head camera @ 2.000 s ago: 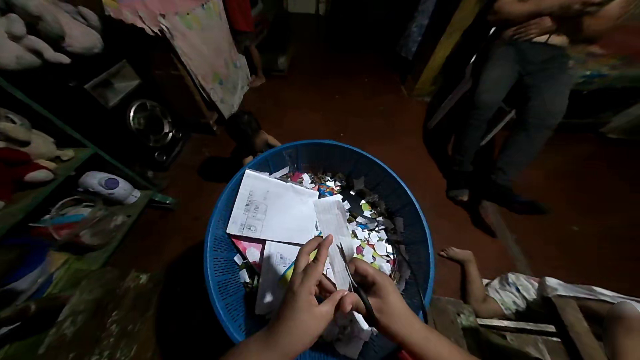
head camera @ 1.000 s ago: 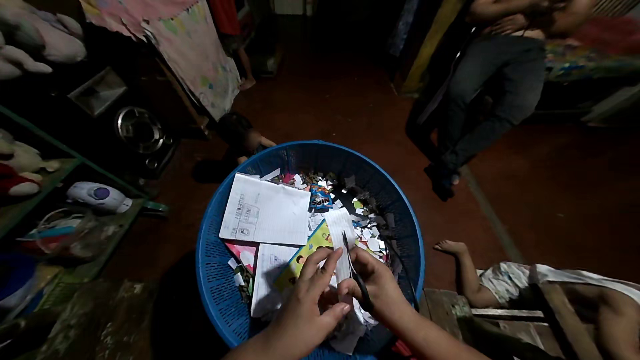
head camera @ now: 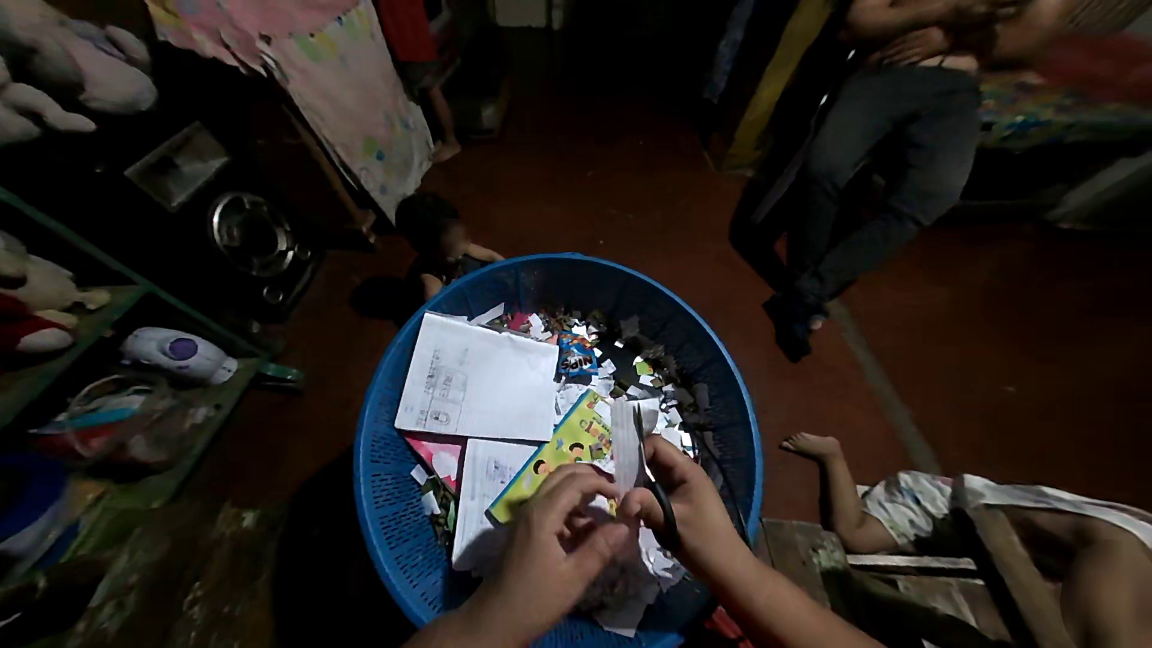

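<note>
My right hand [head camera: 688, 508] holds black-handled scissors [head camera: 661, 504], their blades pointing up along a strip of white paper [head camera: 627, 441]. My left hand [head camera: 571, 531] grips the lower end of that strip just left of the scissors. Both hands are over a round blue plastic basket [head camera: 387, 432]. In it lie a white sheet with drawings [head camera: 490, 378], a yellow printed booklet [head camera: 567, 450], another white paper [head camera: 486, 477], a blue snack wrapper [head camera: 576, 354] and many small paper scraps [head camera: 643, 382]. Whether the blades are closed on the paper is hard to tell.
A child [head camera: 436, 238] is low at the basket's far left rim. A person in dark jeans [head camera: 891, 153] is at upper right. Another person's bare leg [head camera: 841, 495] lies by a wooden bench [head camera: 801, 558] at right. Shelves [head camera: 135, 315] and a speaker [head camera: 252, 234] stand at left.
The scissors have stayed in my right hand and the paper in my left. More of the yellow booklet shows than two seconds ago. The person in jeans has shifted their legs.
</note>
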